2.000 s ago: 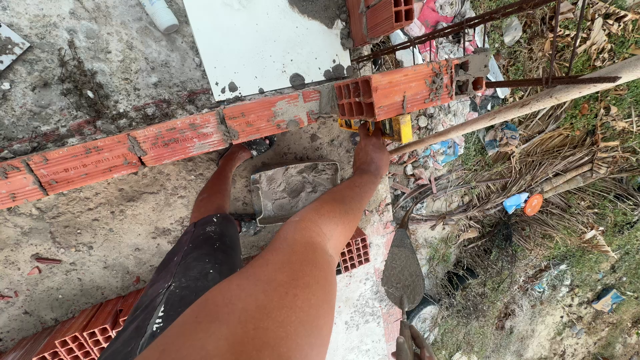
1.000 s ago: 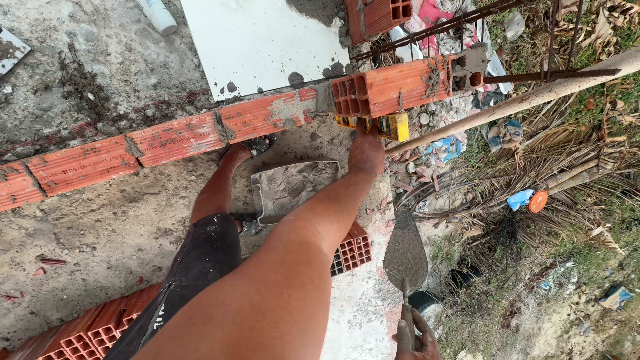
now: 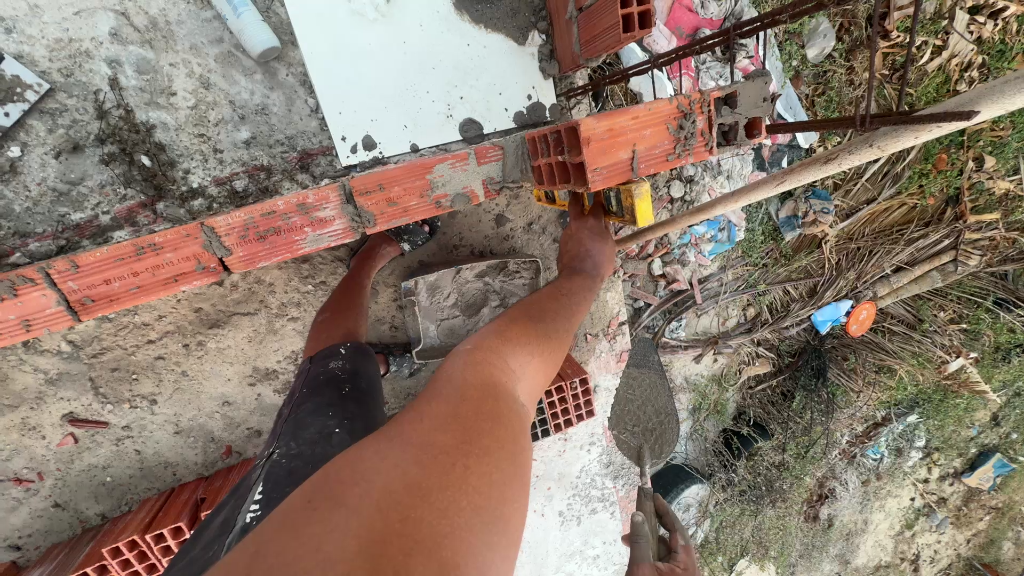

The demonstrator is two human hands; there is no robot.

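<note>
My left hand [image 3: 588,240] reaches up the middle of the view. Its fingers are closed on a yellow spirit level [image 3: 638,203], which lies against the near side of a hollow red clay brick [image 3: 652,144] at the right end of a low brick wall [image 3: 280,226]. Part of the level is hidden by the fingers and the brick. At the lower right, my right hand [image 3: 660,544] grips the handle of a mortar-coated pointed trowel [image 3: 645,404], its blade pointing up and away from the brick. A tub of mortar [image 3: 410,320] rests on the ground left of my left forearm.
A long wooden pole [image 3: 800,170] slants up to the right below rusty rebar [image 3: 876,120]. A white board [image 3: 424,72] lies beyond the wall. Stacked hollow bricks [image 3: 140,532] lie lower left, others [image 3: 568,396] beside my forearm. Dry palm fronds and litter cover the right side.
My right hand and the trowel have moved slightly up in the view, and more of that hand shows than in the oldest frame. My left hand stays at the spirit level.
</note>
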